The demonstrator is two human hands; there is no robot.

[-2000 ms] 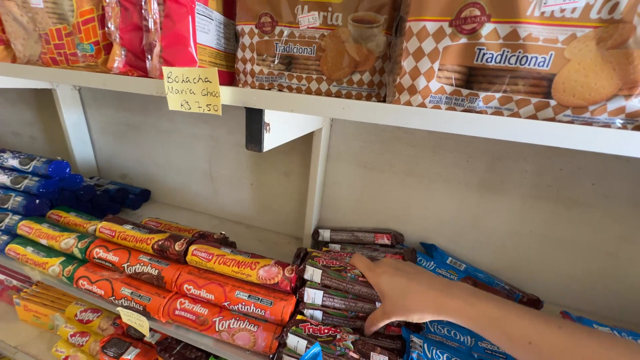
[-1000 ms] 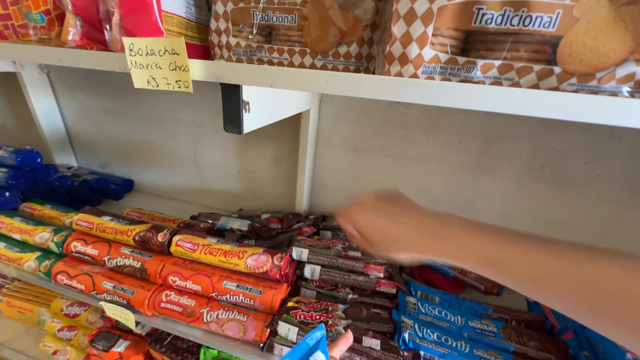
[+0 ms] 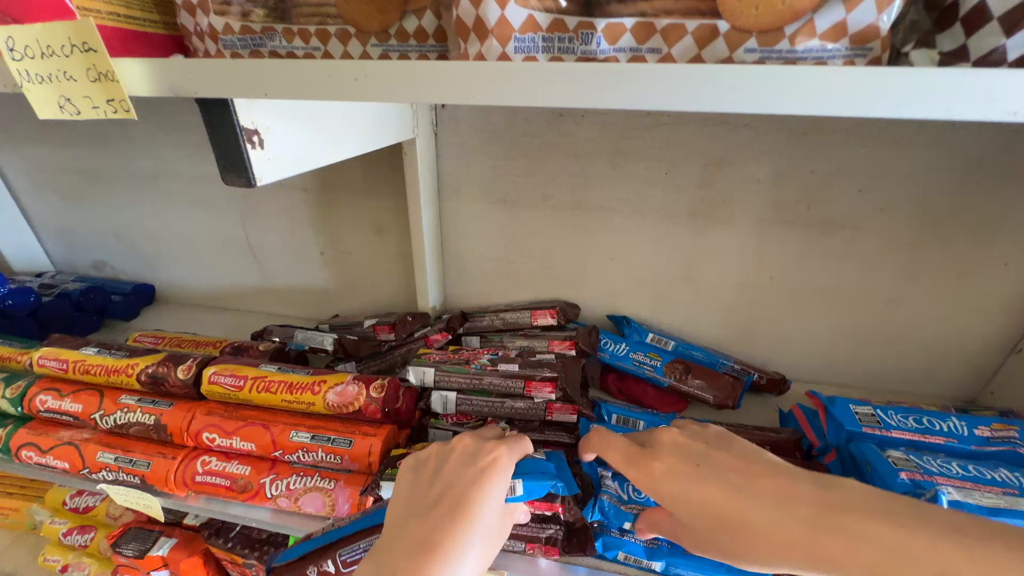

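Note:
My left hand (image 3: 460,488) is closed around a blue biscuit packet (image 3: 548,476), whose end sticks out to the right of the fingers; another blue and brown packet (image 3: 332,552) shows at the hand's lower left. Beneath and behind it lies a stack of dark brown biscuit packets (image 3: 496,372). My right hand (image 3: 696,480) rests with bent, spread fingers on blue Visconti biscuit packets (image 3: 632,552), its fingertips touching their left part. Whether it grips one cannot be told. Behind this hand, blue chocolate biscuit packets (image 3: 664,360) lie at a slant.
Left of the brown stack are yellow Tortinhas packets (image 3: 276,388) and orange Marilan packets (image 3: 272,480). More blue Visconti packets (image 3: 944,440) lie at the right. A white upper shelf edge (image 3: 560,84) and bracket (image 3: 320,136) overhang them. Yellow Salpet packets (image 3: 76,532) sit lower left.
The right hand has moved from the brown packets to the blue packets on their right. My left hand, only a fingertip visible one second ago, has come up over the brown stack with a blue packet.

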